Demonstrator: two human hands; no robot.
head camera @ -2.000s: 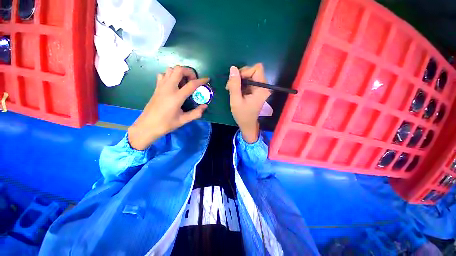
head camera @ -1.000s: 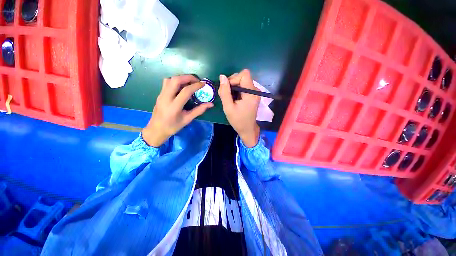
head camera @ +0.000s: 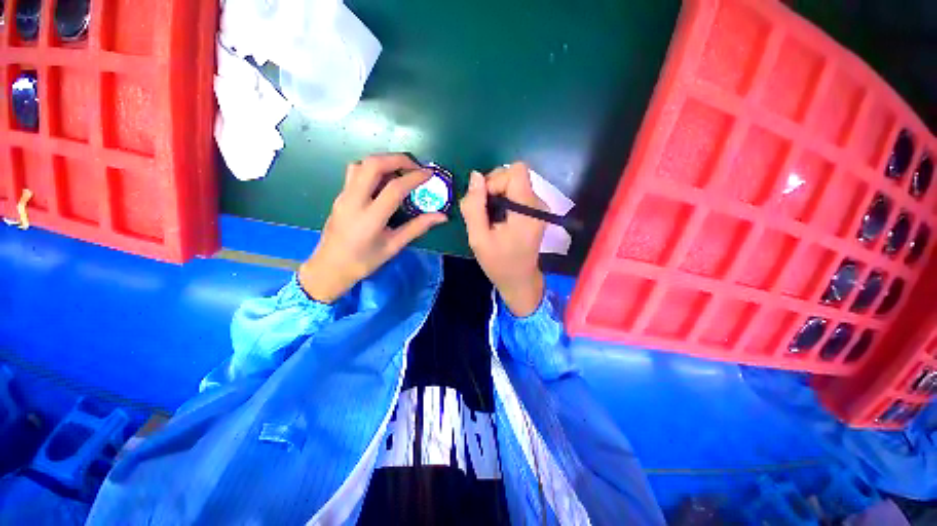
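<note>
My left hand (head camera: 367, 218) grips a small round watch head (head camera: 429, 193) between thumb and fingers, its bright white-bluish side showing inside a dark shiny rim. My right hand (head camera: 502, 228) is bare and holds a thin black stick (head camera: 542, 215) like a pen, its back end pointing right. The stick's tip is hidden or too small to tell. The right hand is just right of the watch head, with a narrow gap between them. A flat pale paper or cloth square (head camera: 555, 211) lies beside and partly behind the right hand.
A red foam tray (head camera: 195, 134) at left and another (head camera: 635, 195) at right hold dark round pieces in some pockets. Crumpled white wipes (head camera: 245, 128) and a translucent white container (head camera: 344, 62) lie on the green bench (head camera: 483, 72) at upper left. A yellow strip (head camera: 23, 209) is on the left tray.
The view has shifted slightly. The right hand was brought close to the watch head, then moved a little away from it. Both hands keep their holds.
</note>
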